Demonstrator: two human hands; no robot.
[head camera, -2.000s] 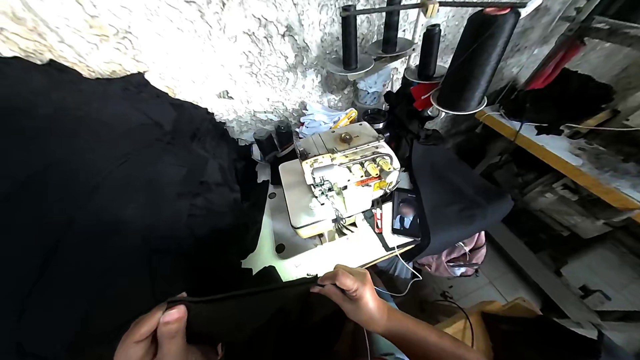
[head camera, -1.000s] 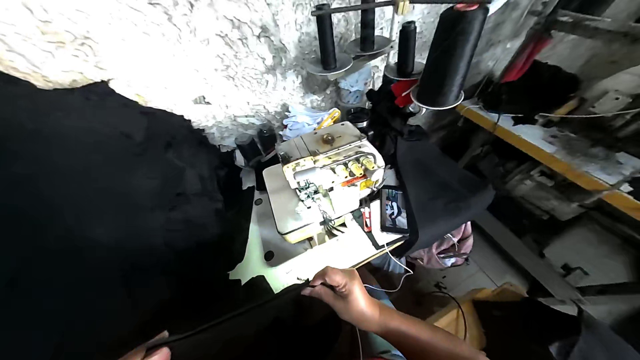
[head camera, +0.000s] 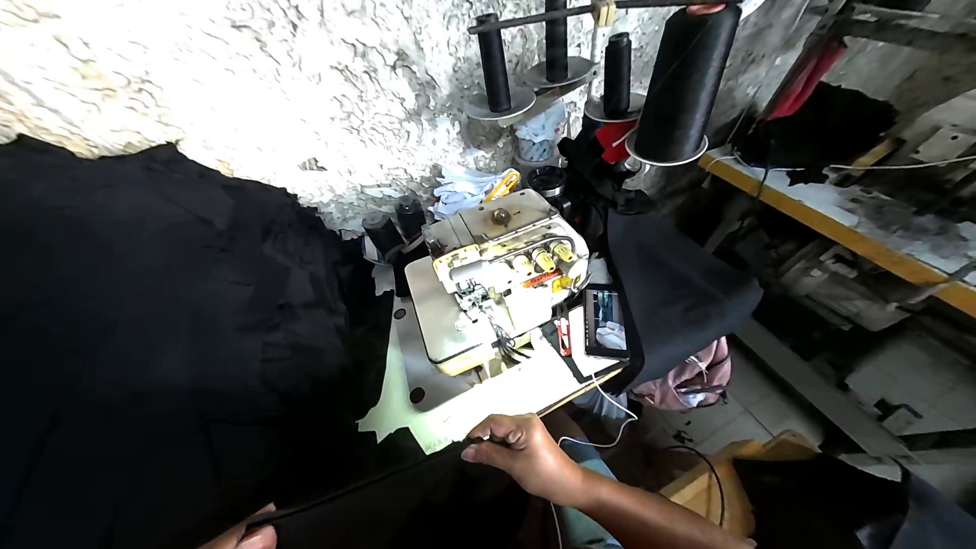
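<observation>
My right hand (head camera: 526, 454) pinches one end of the edge of a black fabric piece (head camera: 396, 503) between thumb and fingers, just in front of the sewing table. At the bottom edge of the view, my left hand (head camera: 255, 534) grips the same edge farther left; most of that hand is cut off. The edge runs taut between them. Beyond my right hand stands an overlock sewing machine (head camera: 503, 267) with yellow tension dials, on a pale table (head camera: 488, 396). Nothing lies under its presser area that I can make out.
A large heap of black fabric (head camera: 168, 328) fills the left side. Thread cones (head camera: 686, 84) stand on a rack behind the machine. Right of it lie red-handled thread snips (head camera: 563, 334), a phone (head camera: 606, 320) with a white cable and draped black cloth (head camera: 679, 282). A wooden box (head camera: 701, 488) stands lower right.
My left hand has moved down and left, mostly out of view, still on the fabric edge. My right hand keeps its pinch on the other end. The view has shifted slightly.
</observation>
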